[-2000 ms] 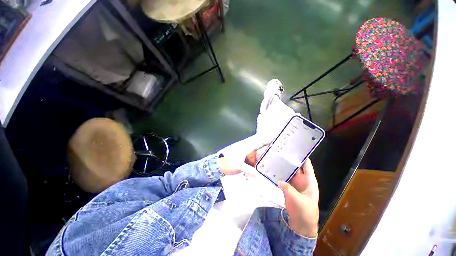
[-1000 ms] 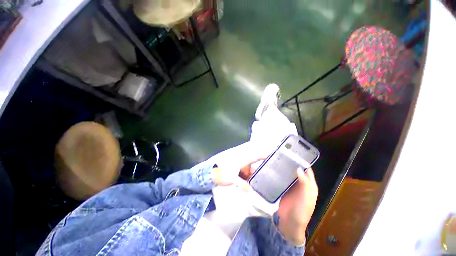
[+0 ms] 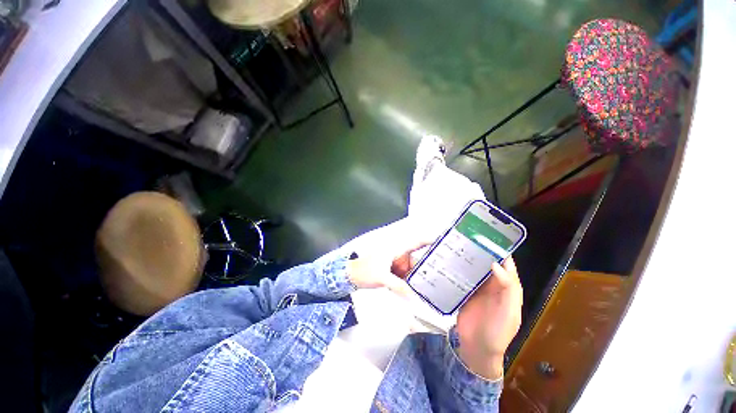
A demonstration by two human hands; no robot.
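A smartphone point(image 3: 466, 258) with a lit screen is held over the lap, tilted. The screen shows a green band at its top and white below. My right hand point(image 3: 491, 319) holds its lower right edge, with the thumb at the right edge of the screen. My left hand point(image 3: 387, 268) is at its left edge, with the fingers partly hidden behind the phone. Both hands are bare and come out of light blue denim sleeves point(image 3: 242, 331).
White trousers point(image 3: 383, 238) and a white shoe point(image 3: 429, 153) stretch forward. A tan stool point(image 3: 151, 252) stands left, another point(image 3: 258, 10) at the top. A patterned stool point(image 3: 617, 81) stands right. White tables point(image 3: 686, 266) curve along both sides. An orange-brown panel point(image 3: 577, 331) is at lower right.
The phone screen has changed from a pale page to one with a green band. My right thumb has moved up from the phone's lower edge to its right edge. The view has shifted slightly.
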